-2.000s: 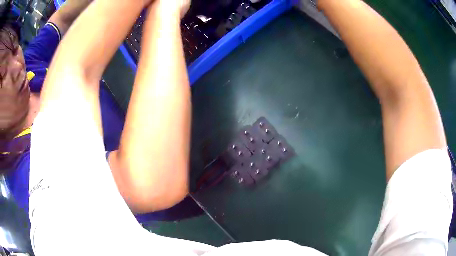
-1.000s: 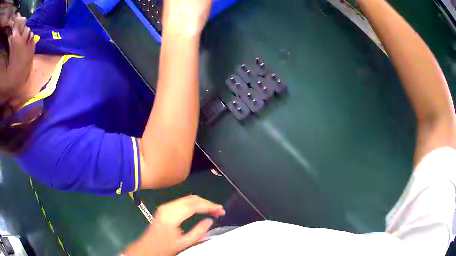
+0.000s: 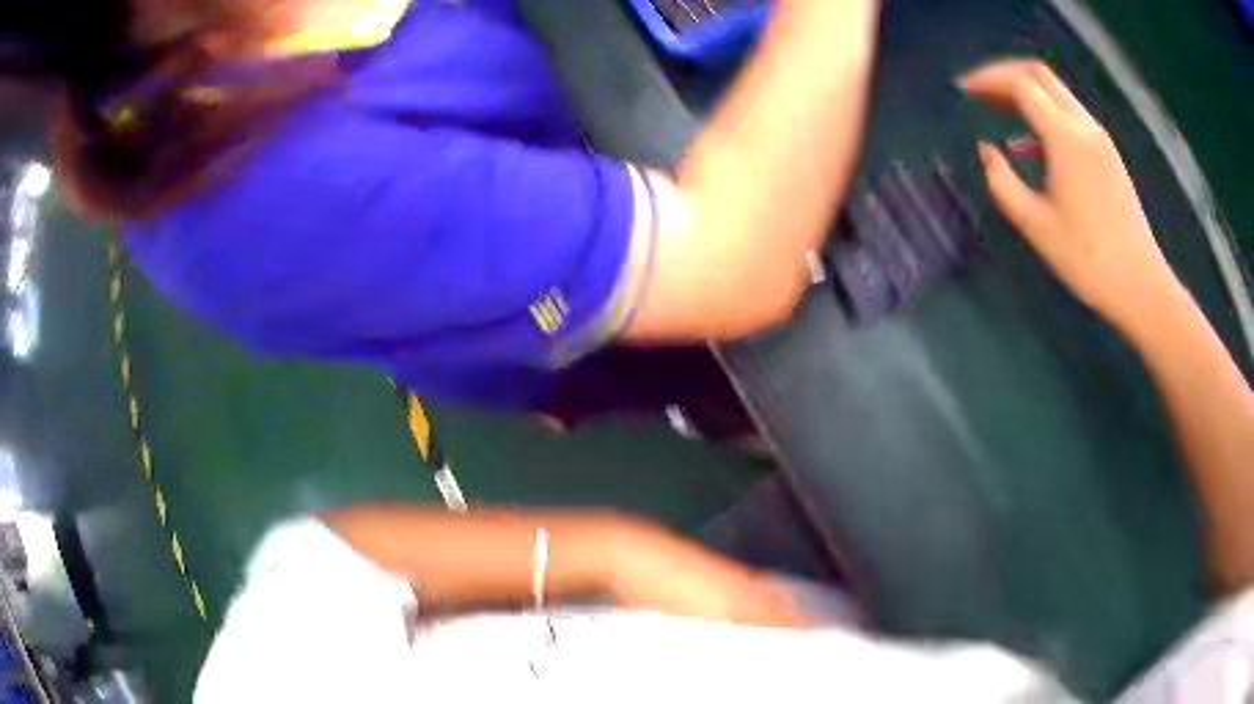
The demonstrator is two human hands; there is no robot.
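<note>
A group of black power adapters (image 3: 901, 241) lies side by side on the dark green bench, blurred, right of the co-worker's forearm. My right hand (image 3: 1073, 186) is just to the right of the adapters, above the bench, with thumb and fingers apart and nothing seen in it. My left hand (image 3: 708, 585) is low in front of my white shirt, near the bench edge. It is blurred, and its fingers and any hold are not clear.
A co-worker in a blue shirt (image 3: 399, 206) fills the upper left, one arm reaching over the bench (image 3: 949, 454). A blue bin (image 3: 708, 35) is cut off at the top. Yellow-black tape (image 3: 418, 424) marks the green floor. A pale strip (image 3: 1169, 131) runs at the right.
The view has swung left, so the adapters and co-worker appear farther right. My right hand has come into view beside the adapters. My left hand has moved right along my shirt front.
</note>
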